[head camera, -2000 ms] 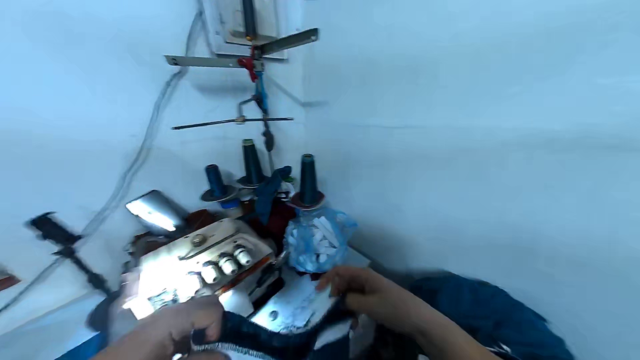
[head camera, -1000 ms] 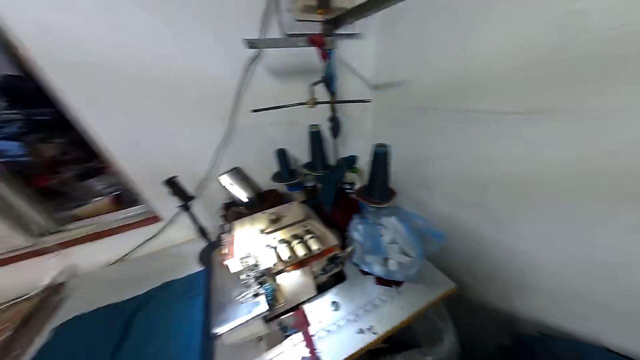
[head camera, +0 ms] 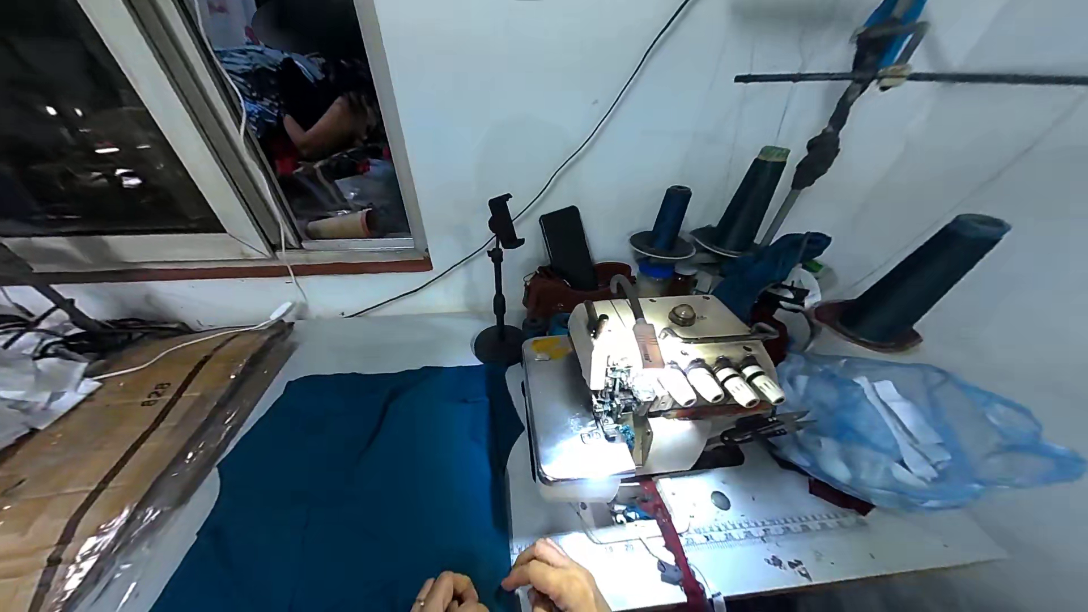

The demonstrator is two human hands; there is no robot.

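A dark teal fabric piece (head camera: 357, 484) lies on the white table to the left of an overlock sewing machine (head camera: 671, 365). My left hand (head camera: 449, 592), with a ring on one finger, rests with curled fingers on the fabric's lower part at the bottom edge. Just right of it, my right hand (head camera: 557, 580) is at the fabric's right edge, thumb and index finger close together; whether cloth is pinched there cannot be told. Both hands are cut off by the frame. A red strip (head camera: 671, 535) hangs down the machine's front edge.
Thread cones (head camera: 922, 276) stand behind and right of the machine. A blue plastic bag (head camera: 918, 425) with white scraps lies at right, near small black-handled snips (head camera: 761, 427). A phone holder (head camera: 499, 280) stands behind. At left is a cardboard box (head camera: 110, 459). Through the window (head camera: 340, 246) a person is partly visible.
The view has swung left and down. Two seconds ago both hands held dark fabric in front of the machine; one second ago no hands showed. Now both are at the teal fabric.
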